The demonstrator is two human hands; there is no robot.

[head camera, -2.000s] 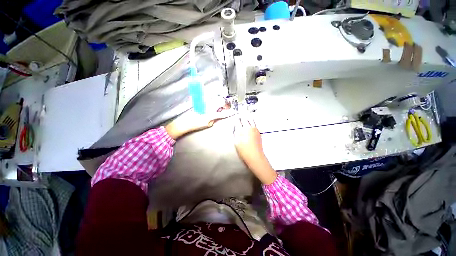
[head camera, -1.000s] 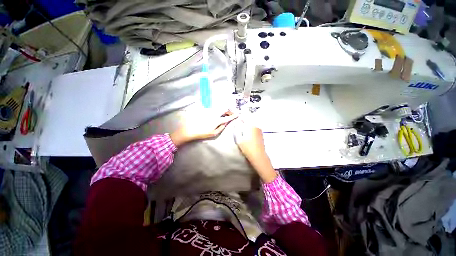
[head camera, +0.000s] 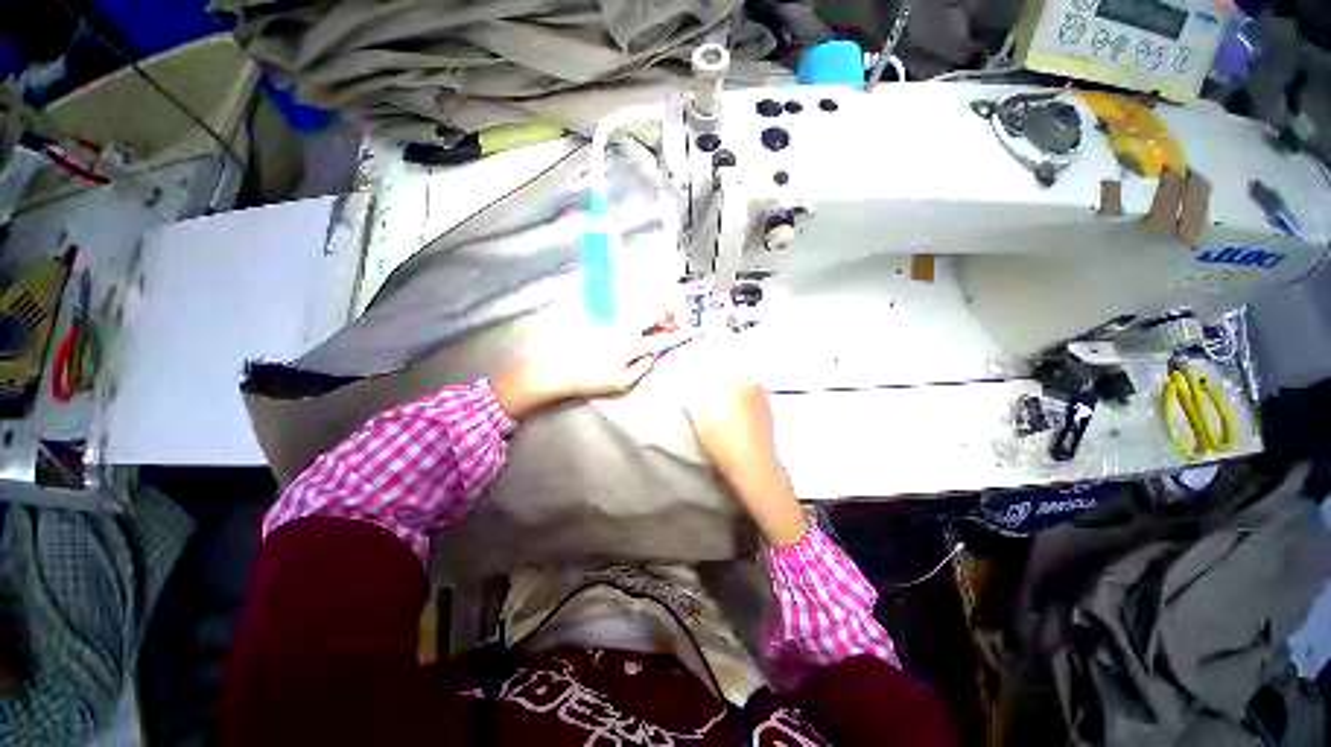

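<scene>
A grey-brown garment panel [head camera: 584,474] lies on the machine bed and hangs over its front edge towards my lap. My left hand [head camera: 591,365] lies on the cloth with its fingertips at the seam edge just in front of the presser foot [head camera: 701,308]. My right hand [head camera: 727,401] holds the cloth edge right beside it; its fingertips are washed out by the lamp. The white lockstitch machine [head camera: 876,161] stands beyond and to the right. A light-blue strip [head camera: 599,263] stands left of the needle.
A heap of grey-brown cloth [head camera: 482,59] lies behind the bed, near a yellow-and-black tool [head camera: 489,142]. Yellow snips [head camera: 1197,409] and small black parts [head camera: 1076,401] lie at the right end. A second bundle [head camera: 1182,613] sits lower right. A white board [head camera: 219,329] is left.
The view has shifted since the first frame, bringing the control panel into fuller view. Both hands stay on the cloth near the needle, with only slight finger movement.
</scene>
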